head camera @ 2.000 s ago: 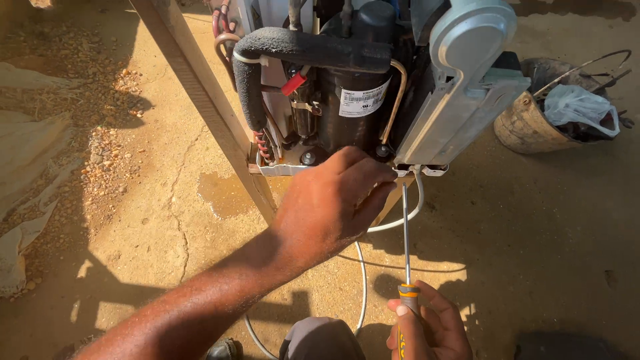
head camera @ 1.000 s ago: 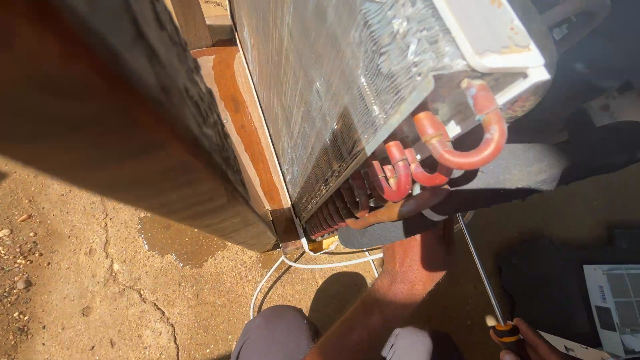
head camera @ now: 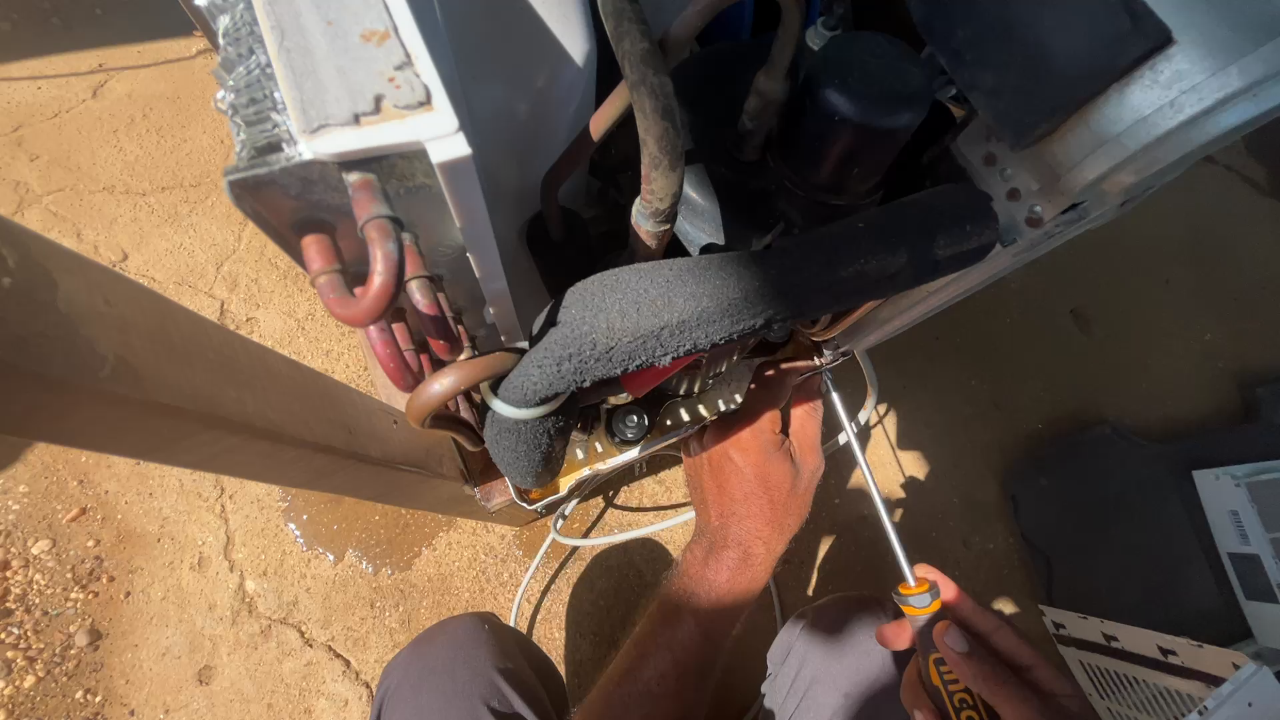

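Note:
An opened air-conditioner unit with a dark compressor (head camera: 850,120), a copper-tubed finned coil (head camera: 360,270) and a black foam-insulated pipe (head camera: 660,310) fills the upper view. My left hand (head camera: 755,470) is at the unit's bottom metal edge, below the insulated pipe; its fingertips are partly hidden under the edge, so what they grip cannot be told. My right hand (head camera: 970,640) holds an Ingco screwdriver (head camera: 880,490) by its grey and orange handle. The shaft points up, its tip against the lower corner of the casing side panel (head camera: 1080,190), close beside my left fingers.
A wooden beam (head camera: 220,390) runs along the left to the unit's corner. A white cable (head camera: 620,535) loops beneath the unit. A vented panel (head camera: 1150,660), a light panel bearing a label (head camera: 1240,530) and a dark sheet (head camera: 1080,520) lie at the right. Wet concrete (head camera: 360,530) shows at lower left.
The view has shifted strongly between frames. Both hands remain low at the unit, and the screwdriver stays in my right hand.

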